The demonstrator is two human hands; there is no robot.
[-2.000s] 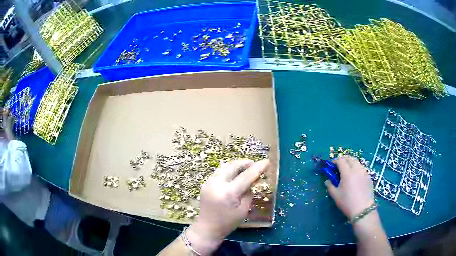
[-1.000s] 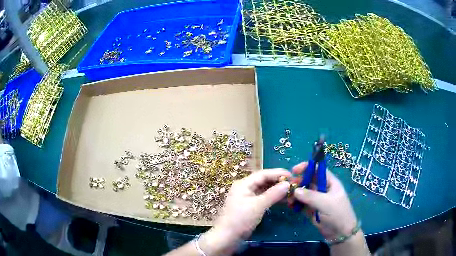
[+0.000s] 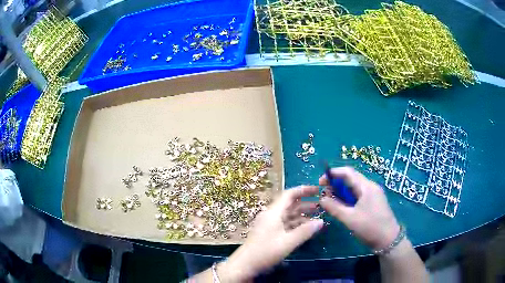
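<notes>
My right hand point(image 3: 362, 207) is closed around the blue-handled cutters point(image 3: 340, 189), right of the carton. My left hand point(image 3: 282, 226) is at the carton's front right corner, fingers curled and apart, slightly blurred. I cannot tell whether a small piece lies between its fingers. The shallow brown cardboard tray point(image 3: 166, 115) holds a large pile of gold and silvery pieces point(image 3: 213, 188). A small loose heap of pieces point(image 3: 365, 157) lies on the bench beyond my right hand, and a smaller cluster point(image 3: 305, 148) lies left of it.
A silver sprue frame point(image 3: 429, 157) lies at the right. Gold sprue frames point(image 3: 412, 50) are stacked at top right, with more point(image 3: 43, 121) at far left. A blue bin point(image 3: 166, 47) with scattered pieces stands behind the tray. A person's light sleeve point(image 3: 8, 196) shows at the left edge.
My left hand moved from over the tray's pile to beside my right hand, and its fingers have since spread. The cutters now lie back in my right palm. The view has shifted slightly.
</notes>
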